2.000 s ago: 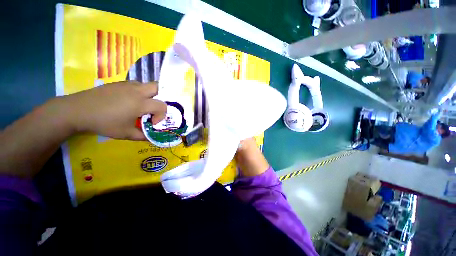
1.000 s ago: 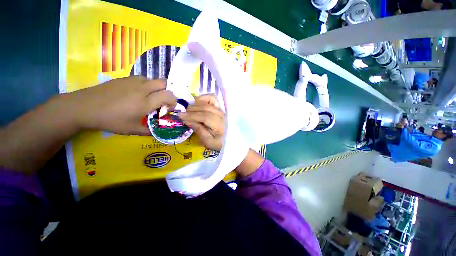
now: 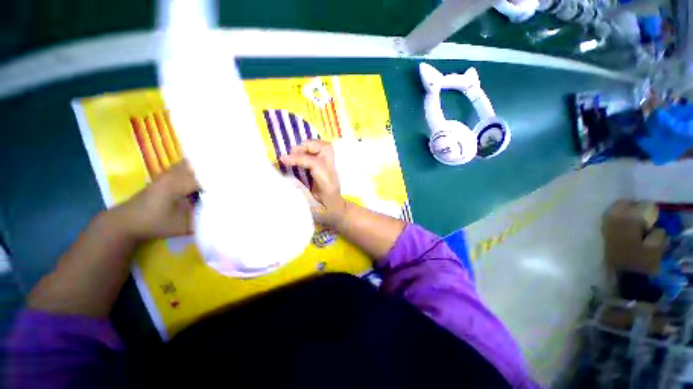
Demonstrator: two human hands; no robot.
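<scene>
White cat-ear headphones fill the middle of the view, blurred and overexposed, above the yellow printed sheet. My left hand is at their left edge with its fingers curled round a part beside a small dark spot; the fingertips are partly hidden. My right hand is just right of the headphones, thumb and fingers bent together near their edge. Whether it holds something small cannot be told. The open ear cup, its green board and the wires are hidden behind the white shell.
A second white cat-ear headset lies on the green bench to the right. A white rail runs along the far side. More white headphones are at the top right. A blue bin shows by my right sleeve. Cardboard boxes stand farther right.
The headphones have turned and now hide the open cup that showed before. My right hand has come away from the cup to the headphones' right side. The view has shifted.
</scene>
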